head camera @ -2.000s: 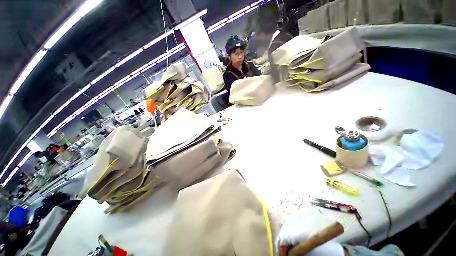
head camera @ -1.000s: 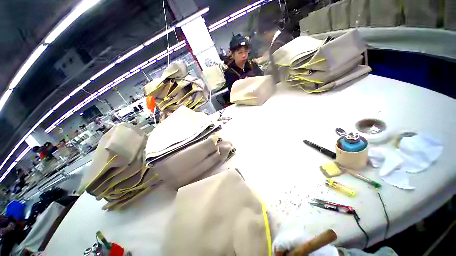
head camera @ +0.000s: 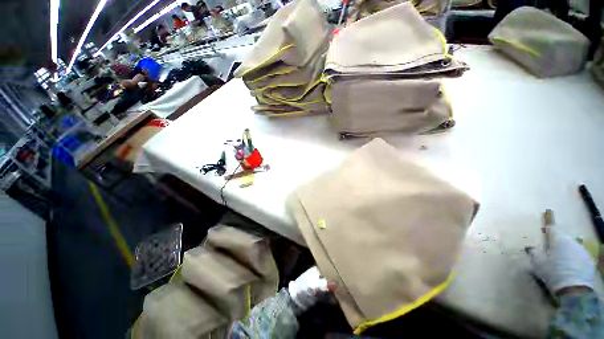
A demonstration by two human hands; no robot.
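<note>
A taupe bag body (head camera: 391, 225) with a yellow lower edge lies at the front of the white table and hangs partly over its edge. My left hand (head camera: 308, 289), in a white glove with reddish fingertips, holds the bag's lower left edge. My right hand (head camera: 564, 263), also in a white glove, is on the table at the right, apart from the bag. It is closed around a wooden-handled tool (head camera: 548, 224), whose pale end sticks up past the fingers. The rest of the tool is hidden.
Stacked bag bodies (head camera: 391, 102) stand at the back; more (head camera: 215, 281) lie below the table at left. A red tool holder (head camera: 252, 159) is near the left edge, a black marker (head camera: 591, 210) far right. Dark clippings lie between bag and right hand.
The view has swung left and down. My left hand has come into view at the bag's edge. My right hand still holds the wooden tool, now more upright.
</note>
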